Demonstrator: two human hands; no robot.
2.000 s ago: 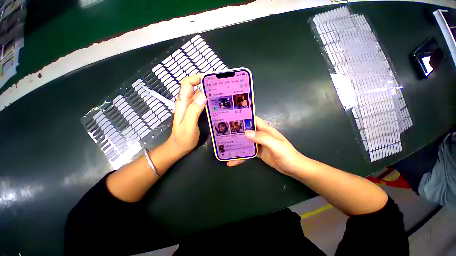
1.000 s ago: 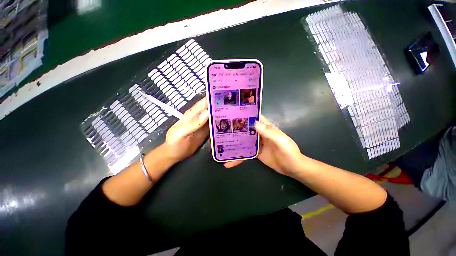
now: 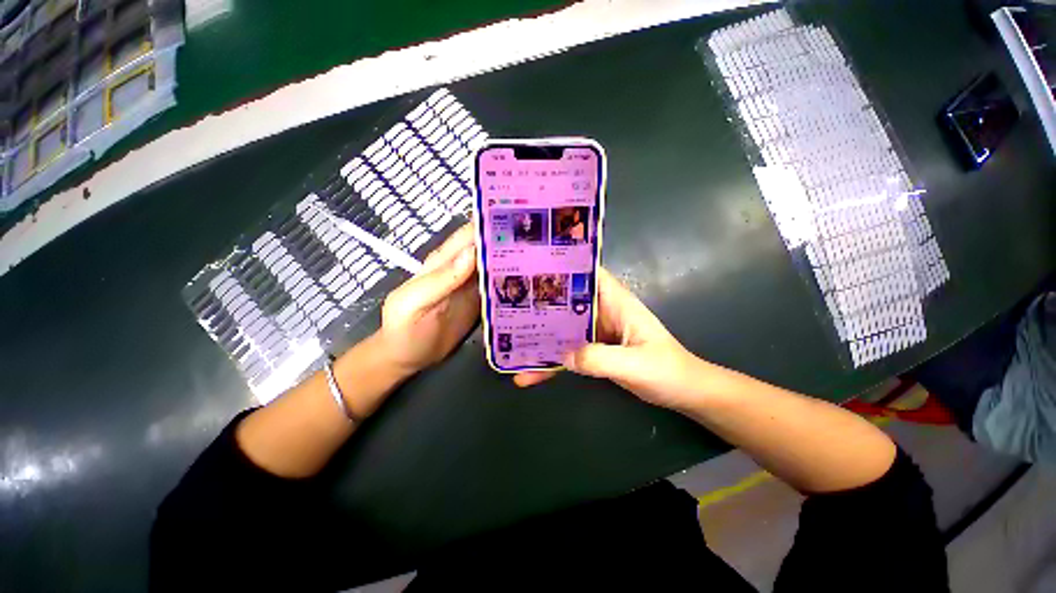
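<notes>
A smartphone (image 3: pixel 540 255) with a pale case and a lit pink-purple screen is held upright over the bench. My left hand (image 3: pixel 434 304) is at its left edge, its fingers partly hidden behind the phone. My right hand (image 3: pixel 637 348) holds its lower right side, with the thumb at the bottom of the screen. An adhesive sticker sheet (image 3: pixel 405 162) with rows of small white strips lies behind my left hand. White tweezers (image 3: pixel 368 241) lie on that sheet, one end near my left fingers.
Spare sticker sheets (image 3: pixel 828 174) lie flat at the right, with a small black shiny box (image 3: pixel 981 121) beyond. A tray with yellow-edged parts (image 3: pixel 99 87) lies on the green conveyor, upper left. A person's sleeve (image 3: pixel 1025 388) shows at the right edge.
My right thumb has moved down to the bottom of the screen. My left hand has shifted lower along the phone's left side. The tray on the conveyor has moved further into view.
</notes>
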